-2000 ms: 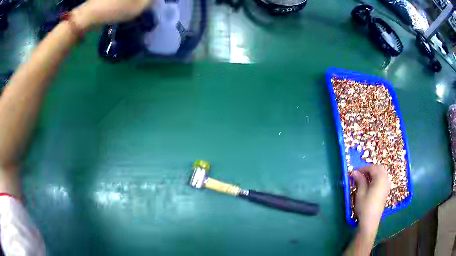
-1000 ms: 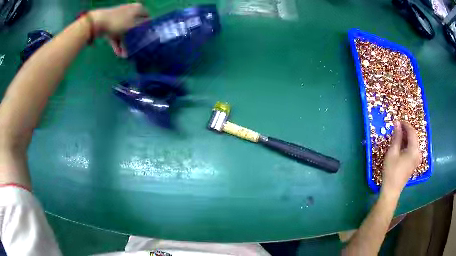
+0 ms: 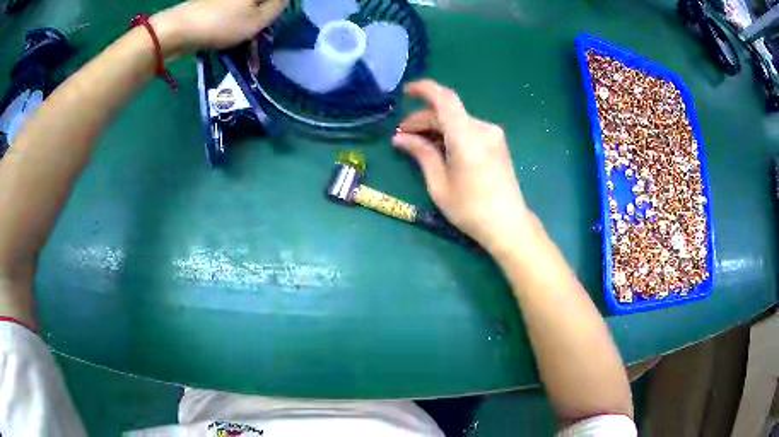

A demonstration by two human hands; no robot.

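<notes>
A dark fan unit lies on the bench at the top centre, its pale three-bladed impeller [image 3: 341, 43] facing up inside the round ribbed guard [image 3: 337, 115]. Its dark stand [image 3: 235, 111] lies to the left. My left hand [image 3: 226, 19] is on the unit's upper left edge, fingertips partly cut off by the frame. My right hand [image 3: 465, 162] is beside the guard's lower right, thumb and fingers pinched on a tiny metal piece that barely shows. The mallet [image 3: 384, 203] lies below the guard; my right hand and forearm hide its grip end.
A blue parts tray [image 3: 608, 256] heaped with tiny copper-coloured and pale pieces is at the right. Other dark fan units lie at the left edge [image 3: 34, 77] and upper right [image 3: 713, 38]. The bench's curved near edge runs along the bottom, with my white clothing below it.
My right hand has left the tray and moved left to the fan. The fan, tilted and blurred in my left hand one second ago, now lies with its blades facing up.
</notes>
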